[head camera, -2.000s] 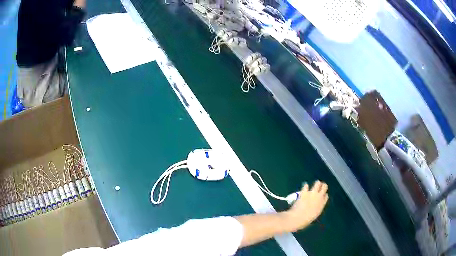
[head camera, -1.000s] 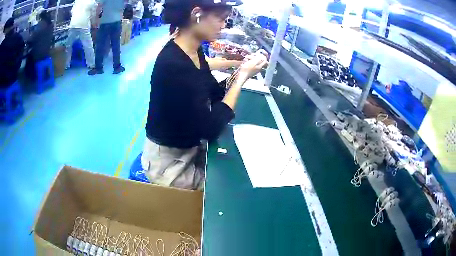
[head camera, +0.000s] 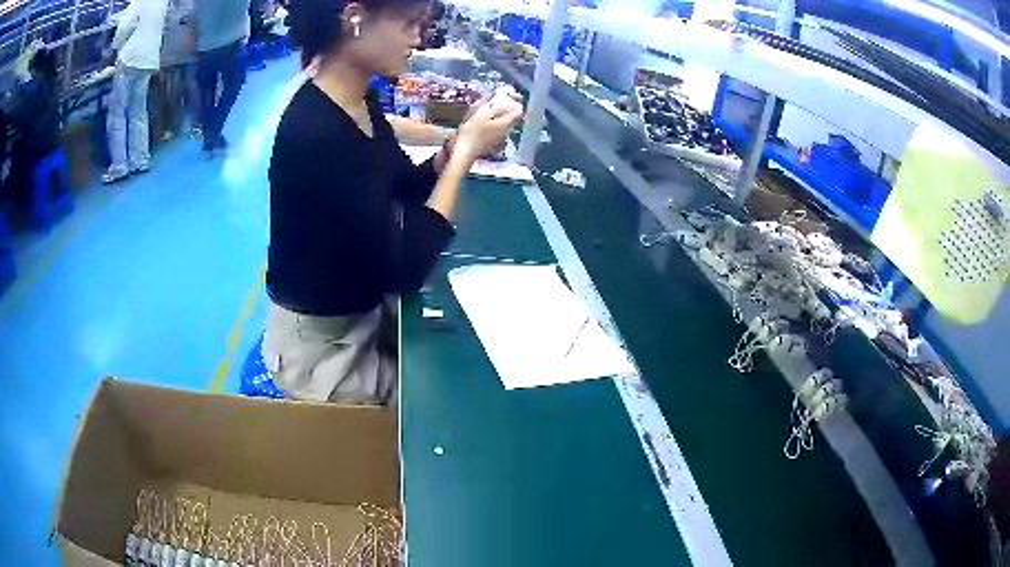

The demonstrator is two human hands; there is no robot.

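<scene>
Neither of my hands is in view. A white paper sheet (head camera: 537, 327) lies on the green bench (head camera: 498, 465) in front of me, with a thin dark line, perhaps a pen (head camera: 578, 337), on it. An open brown carton (head camera: 244, 443) stands at the bench's left edge and holds a row of white-blue units (head camera: 166, 552) with pale loops standing up. A small white part (head camera: 432, 313) lies left of the sheet, and a tiny white piece (head camera: 439, 451) lies nearer.
A person in black (head camera: 343, 210) sits beyond the carton, holding something white. A pale rail (head camera: 665, 460) separates bench and green belt (head camera: 709, 410). Heaped corded units (head camera: 764, 271) lie along the far ledge. A yellow dotted sheet (head camera: 952, 222) hangs at right.
Two seconds ago an arm reached over the belt beside a white-blue unit on the bench; both are out of view now. The view has swung up and left. Since one second ago it shifted slightly.
</scene>
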